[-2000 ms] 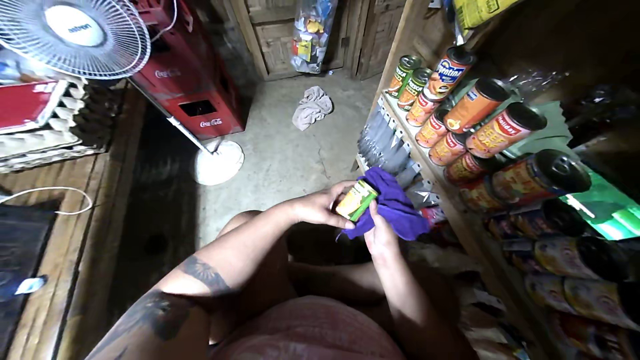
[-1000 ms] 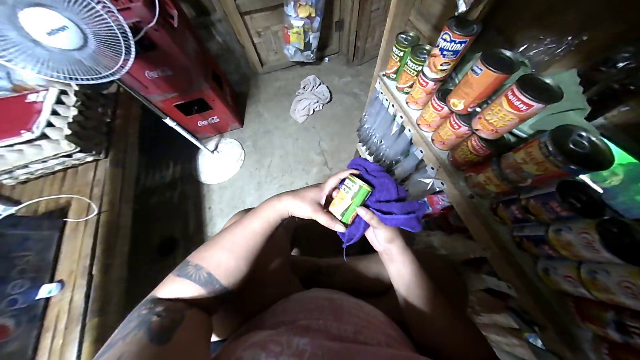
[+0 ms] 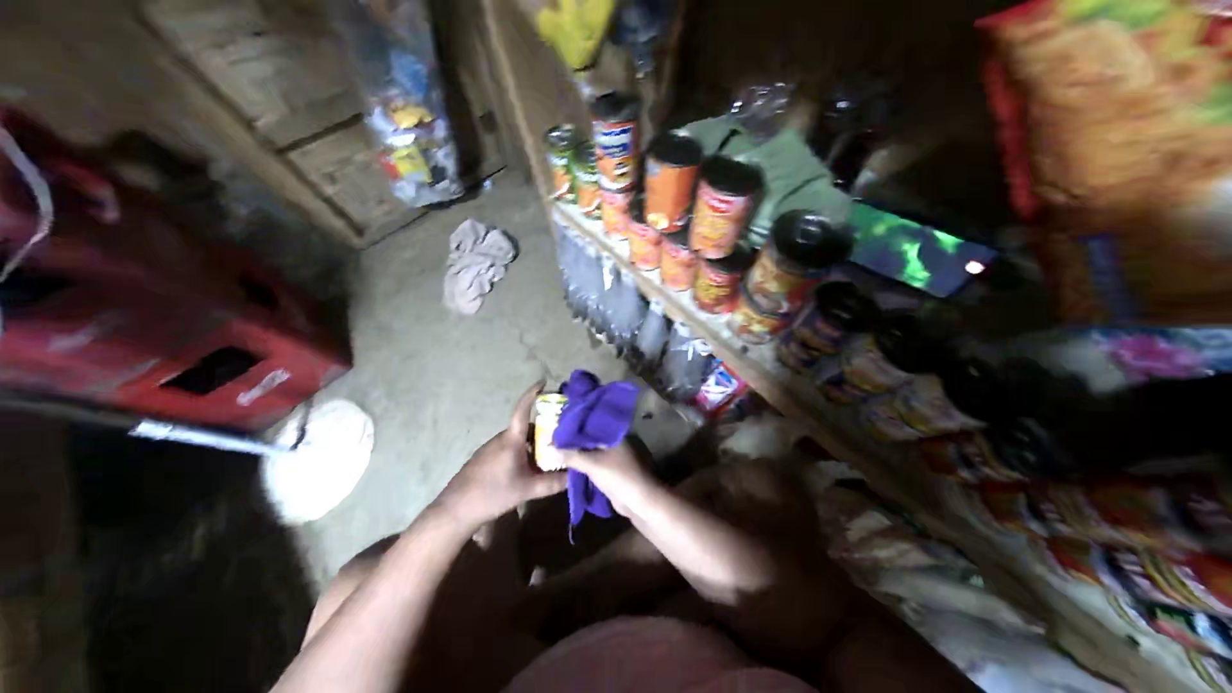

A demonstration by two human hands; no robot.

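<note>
My left hand [image 3: 500, 472] grips a small can [image 3: 549, 431] with a yellow and white label, fingers around its left side and bottom. A bunched purple cloth [image 3: 595, 414] is in my right hand [image 3: 611, 472], pressed against the can's right side, with one end hanging below the wrist. The cloth hides part of the can. Both hands are in front of my lap, above the concrete floor. The picture is blurred.
To the right runs a wooden shelf [image 3: 799, 390] with stacked food cans [image 3: 727, 207] and a lit phone [image 3: 914, 252]. Red plastic crates [image 3: 192, 337] and a round white fan base [image 3: 322, 460] stand left. A pale rag [image 3: 476, 262] lies on the floor.
The view has swung to the right. The purple cloth, earlier behind and beside the can, is now bunched up against its right side in my right hand. My left hand still holds the can.
</note>
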